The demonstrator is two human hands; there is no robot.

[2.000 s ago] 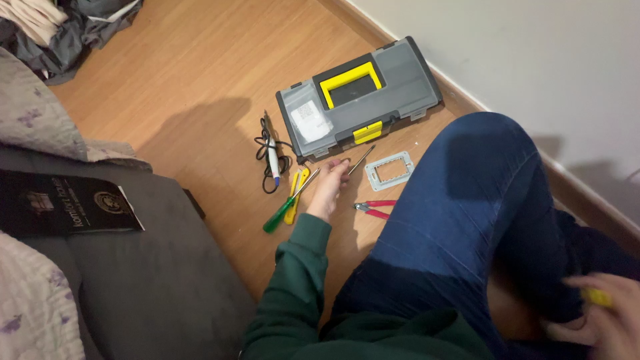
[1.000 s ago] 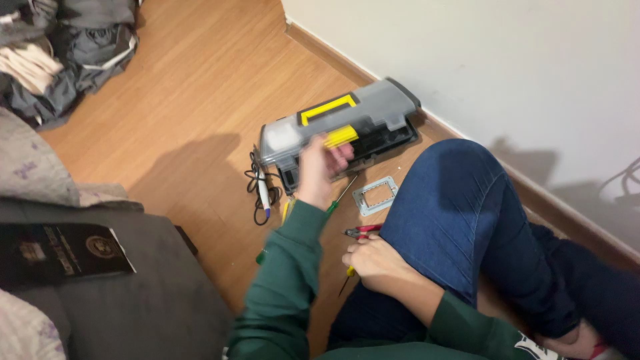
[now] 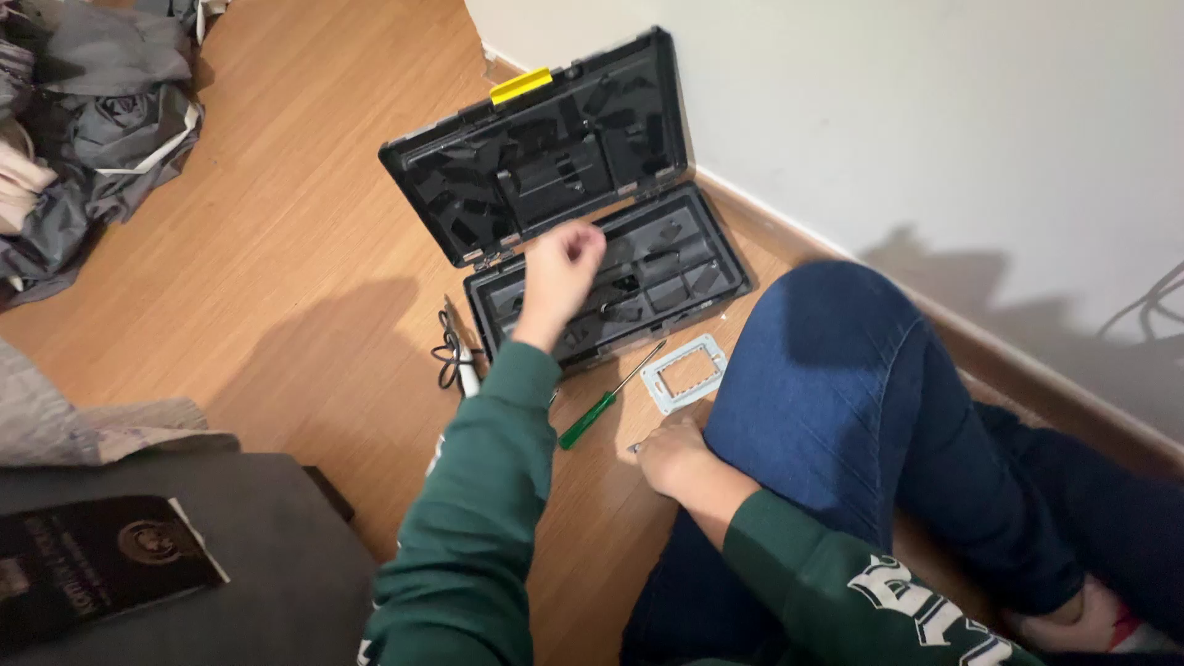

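Note:
My left hand (image 3: pixel 562 273) is over the front part of a black plastic toolbox (image 3: pixel 606 356), its fingers curled with nothing seen in them. The toolbox lid (image 3: pixel 532 153) stands open, its yellow latch (image 3: pixel 521 86) at the top edge. My right hand (image 3: pixel 673 455) is low beside my bent knee; a small metal tip (image 3: pixel 635 448) pokes out at its fingers, and the rest of that tool is hidden. Between the hands lies a green-handled screwdriver (image 3: pixel 588 421). A light grey rectangular frame (image 3: pixel 655 377) lies just above my right hand.
A white-handled corded tool (image 3: pixel 468 372) with a black cable lies left of the toolbox. The wall and its baseboard (image 3: pixel 795 231) run behind and to the right. A grey cushioned seat (image 3: pixel 287 546) with a dark book (image 3: pixel 102 555) is at lower left; crumpled cloth (image 3: pixel 111 120) lies at upper left.
The toolbox was closed two seconds ago; its lid now stands open. My left hand has let go of the yellow latch. My right hand has come in from the far right to beside the knee.

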